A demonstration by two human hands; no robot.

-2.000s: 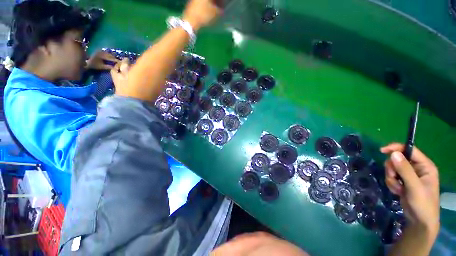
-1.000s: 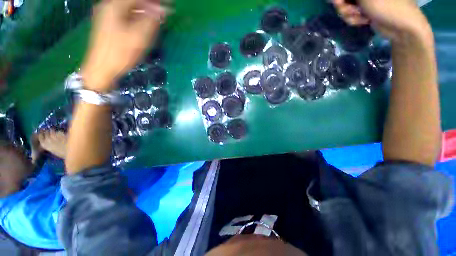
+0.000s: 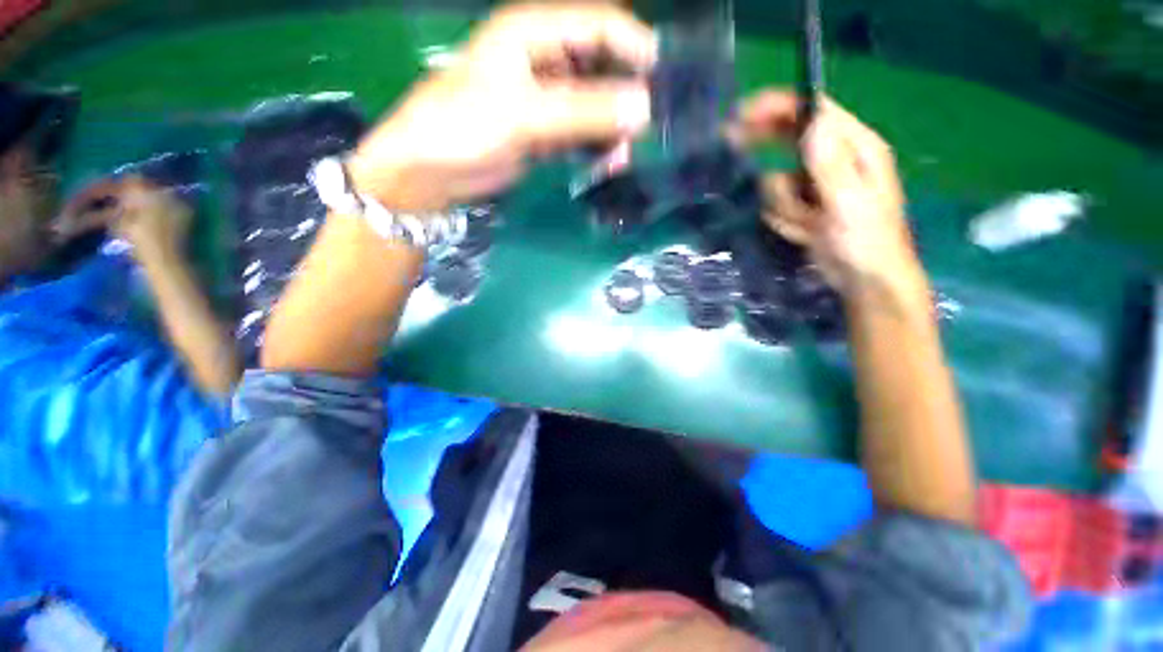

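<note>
My left hand (image 3: 510, 108), with a pale bracelet at the wrist, is raised over the bench, blurred. Its fingertips are at the left edge of a dark blurred shape (image 3: 691, 96); whether they grip it is unclear. My right hand (image 3: 842, 198) is closed around a slim dark tool (image 3: 811, 57) that points up, just right of that shape. Round black speaker-like units (image 3: 710, 293) lie in a loose cluster below the hands, partly hidden by my right hand and wrist.
A white bottle-like object (image 3: 1027, 219) lies on the green bench (image 3: 612, 395) at right. A long black tool (image 3: 1129, 369) with an orange-red end is at far right, a red bin (image 3: 1052, 535) below the edge. More units (image 3: 287, 191) and a blue-clad person (image 3: 115, 382) are at left.
The view has shifted, bringing the white object and black-orange tool into sight. My hands are now closer together, with the dark shape between them. The slim tool is visible again in my right hand.
</note>
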